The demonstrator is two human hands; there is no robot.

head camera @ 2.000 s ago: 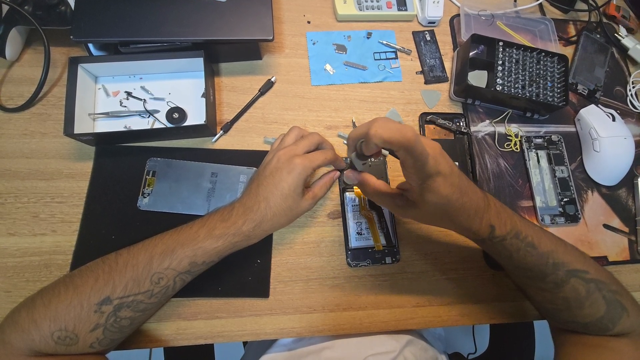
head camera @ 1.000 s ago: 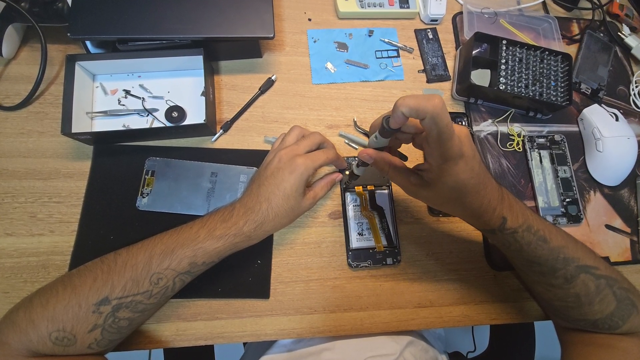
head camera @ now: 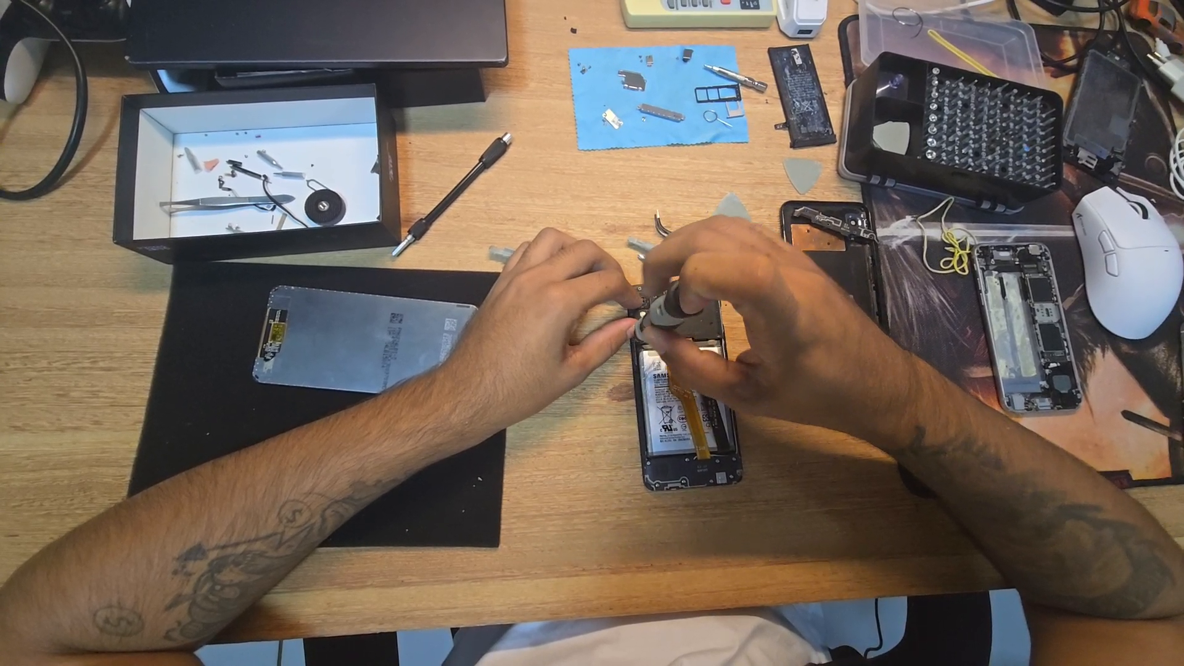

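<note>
An opened Samsung smartphone lies on the wooden table, its battery and an orange flex cable exposed. My right hand grips a grey precision screwdriver over the upper end of the phone; the fingers hide its tip. My left hand touches the phone's upper left corner with thumb and forefinger nearly together; whether something small is between them cannot be told. Left of the hands, a detached phone screen panel rests on a black mat, partly behind my left wrist.
A black box with tweezers and small parts stands upper left, beside a flexible driver extension. A blue cloth bears small parts. To the right are a bit case, another opened phone and a white mouse.
The screwdriver and my right hand have shifted slightly since a second ago, and the fingers now cover more of the phone's upper part. My left hand stays at the phone's corner.
</note>
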